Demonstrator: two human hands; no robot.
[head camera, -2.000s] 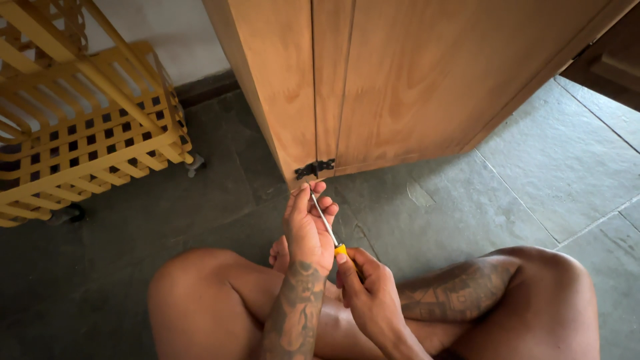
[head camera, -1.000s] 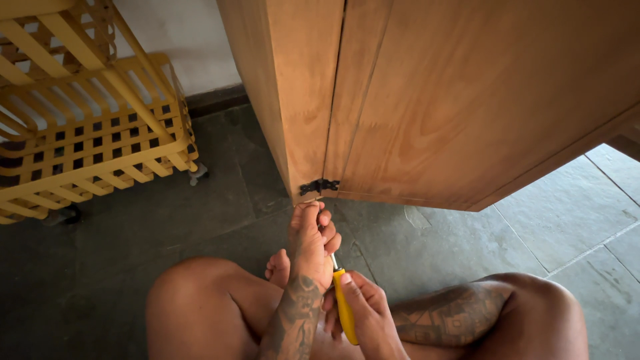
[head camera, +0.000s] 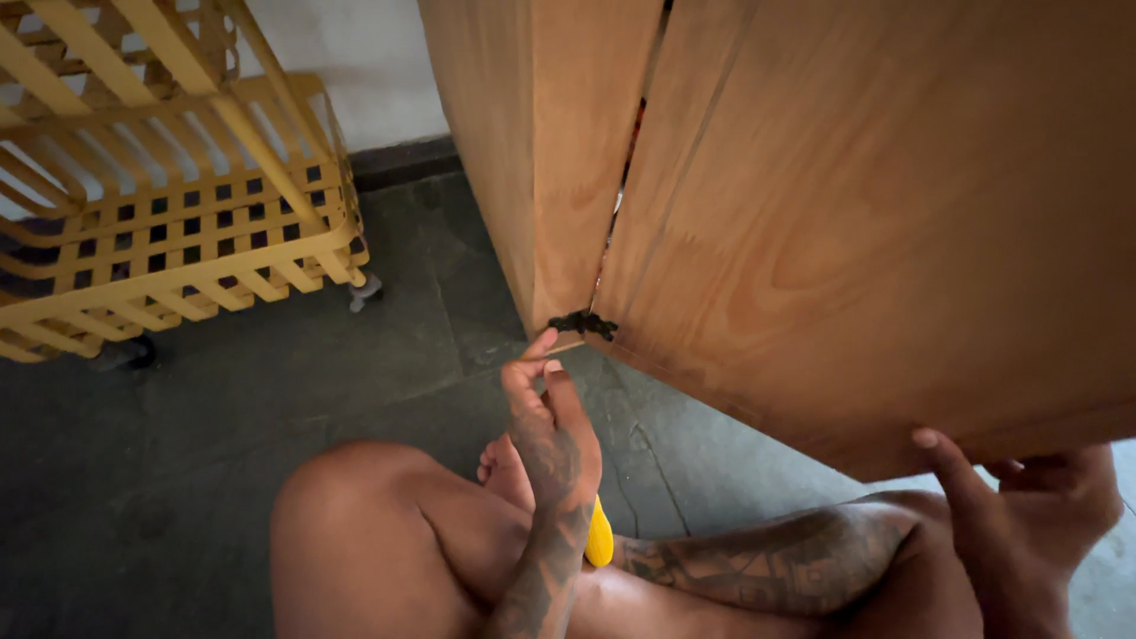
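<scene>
My left hand (head camera: 555, 435) is at the lower corner of a wooden cabinet (head camera: 497, 160), one fingertip by a dark metal hinge (head camera: 583, 325). The hinge spans the cabinet frame and the wooden door (head camera: 825, 222). Below my left wrist shows the yellow handle of a screwdriver (head camera: 601, 534); the shaft is hidden behind that hand, which appears to keep hold of it. My right hand (head camera: 1021, 506) grips the door's bottom edge at the right, thumb on the face and fingers underneath. A narrow gap runs between door and frame above the hinge.
A yellow slatted metal cart (head camera: 177, 275) on casters stands at the left, near a white wall (head camera: 373, 71) with a dark baseboard (head camera: 404, 164). Grey stone tiles (head camera: 390, 373) cover the floor. My crossed legs (head camera: 364, 532) lie below the cabinet.
My right hand has left the screwdriver handle and moved right to the door's bottom edge. The gap between door and frame has widened. My left hand remains close to the hinge.
</scene>
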